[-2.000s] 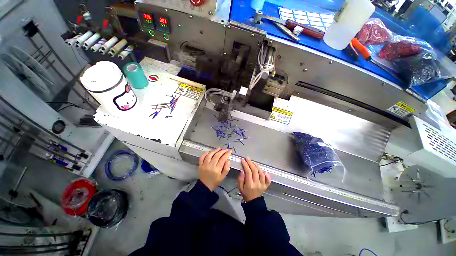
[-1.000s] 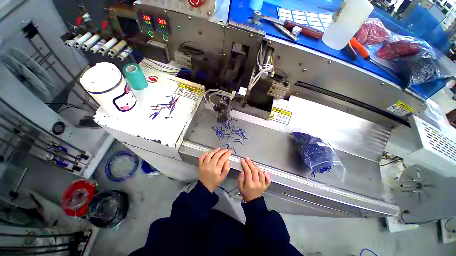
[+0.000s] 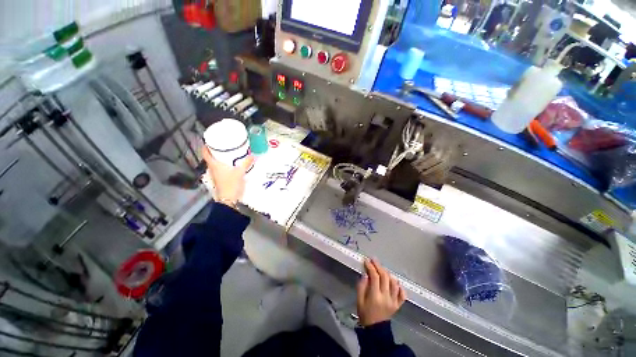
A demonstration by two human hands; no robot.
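My left hand is wrapped around the white tumbler, which stands at the back left of the white cabinet top with its lid on. My right hand rests with its fingers on the ruler scale at the tray's front edge and holds nothing. Short blue cut wires lie loose in the metal tray below the machine head. A clear plastic bag of blue wires lies in the tray to the right.
A teal roll stands beside the tumbler. Red and blue wire pieces lie on the cabinet top. The machine head is behind the tray. A squeeze bottle and orange-handled pliers are on the blue mat. A red coil is at left.
My left hand has left the ruler edge, reached left and taken hold of the tumbler. My right hand stays at the tray edge. The view has turned, showing the machine's screen and buttons.
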